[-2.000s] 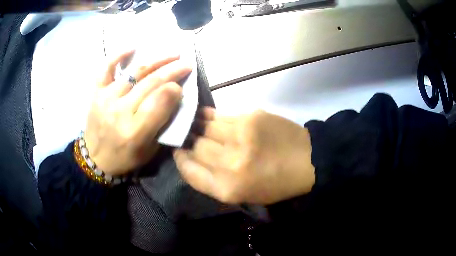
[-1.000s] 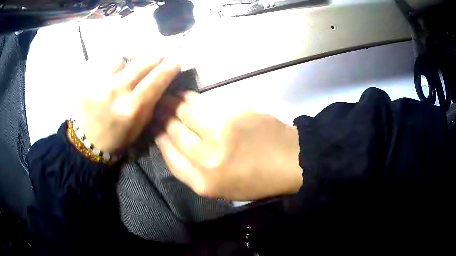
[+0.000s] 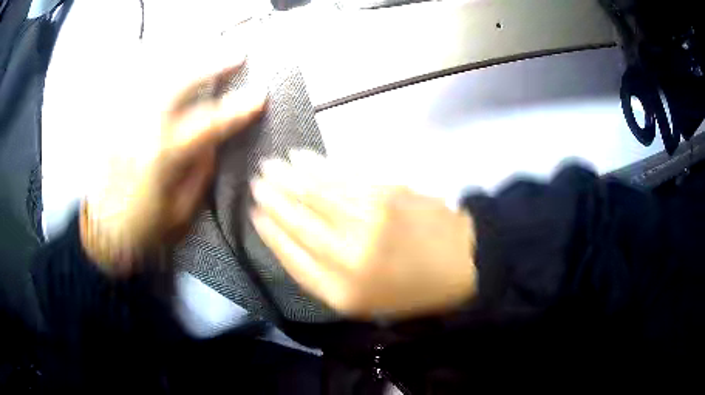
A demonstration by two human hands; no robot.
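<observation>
Dark grey finely textured cloth [image 3: 282,116] lies between and under my hands, running from the table down to the near edge, with a dark fold or seam along it. My right hand [image 3: 355,239] lies over the cloth's right side with fingers extended; its palm side is hidden. My left hand [image 3: 170,162] is at the cloth's left edge, strongly blurred, with fingers bent; whether it grips the cloth cannot be told. A pale piece [image 3: 209,305] shows below the cloth, under my left wrist.
The white and beige table [image 3: 541,89] is glaring, with a dark seam line across it. Black looped scissors handles [image 3: 640,116] are at the right edge. A black block [image 3: 290,3] is cut off at the top. Dark cloth [image 3: 19,139] hangs at left.
The white strip seen under my left hand two seconds ago is gone from there, and grey cloth now lies exposed. A pale piece now shows at lower left. The view has shifted.
</observation>
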